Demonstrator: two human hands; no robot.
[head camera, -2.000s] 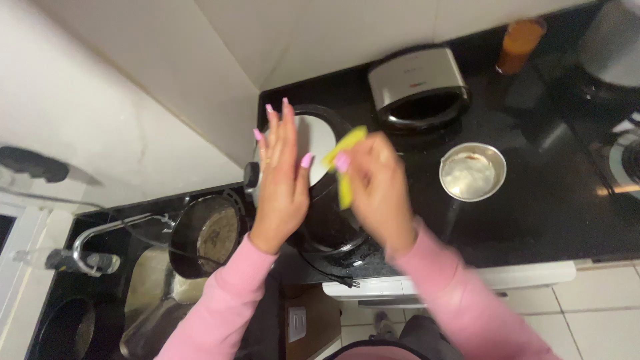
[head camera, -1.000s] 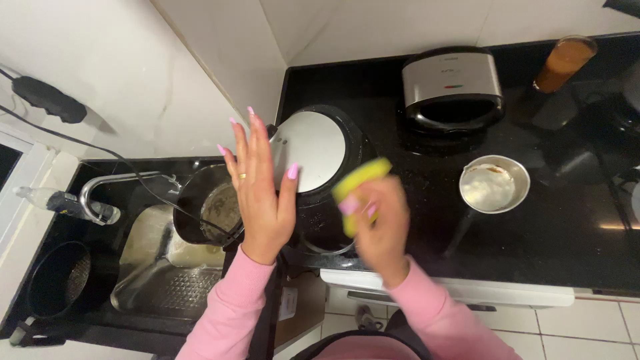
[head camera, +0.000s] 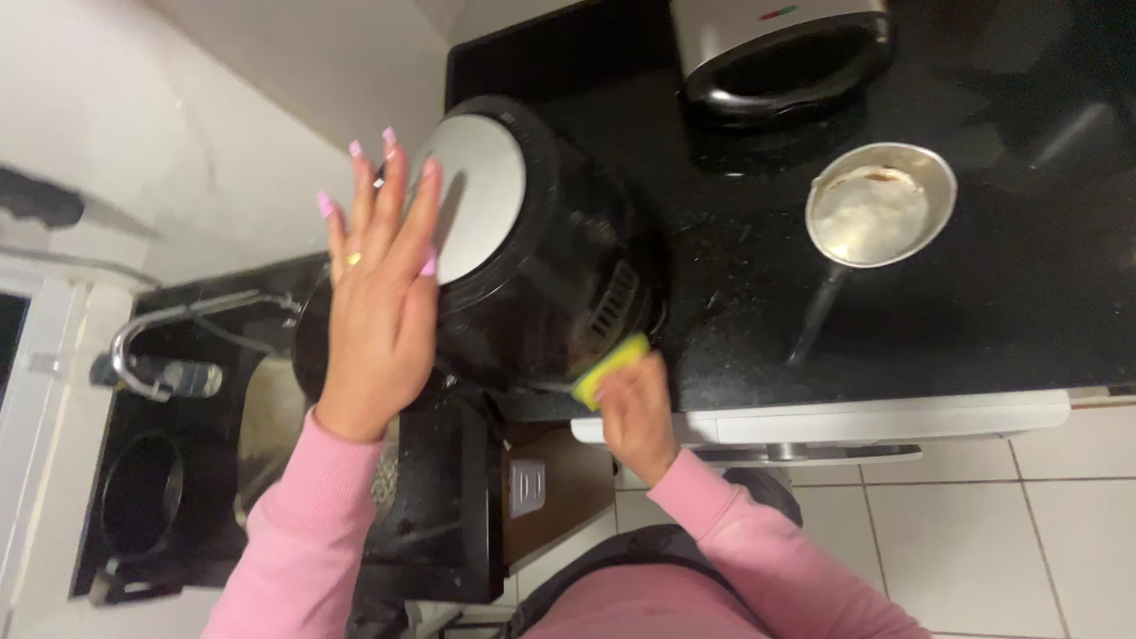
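A black kitchen appliance, probably an air fryer, has a silver round panel and a slotted vent, and sits at the corner of the black counter. Against the silver panel lies my left hand, fingers spread and holding nothing; a ring shows on one finger. My right hand grips a yellow sponge at the lower part of the appliance's dark body, near the vent and the counter's front edge. The underside of the sponge is hidden, and the right hand is slightly blurred.
A metal bowl with white contents stands on the counter at the right, below a silver and black sandwich maker. On the left are a chrome faucet, a bottle, a sink and a black pan. White tiled wall rises behind.
My right hand with the sponge has moved down the side of the appliance toward the counter's front edge. My left hand stays by the silver panel. The view has moved closer.
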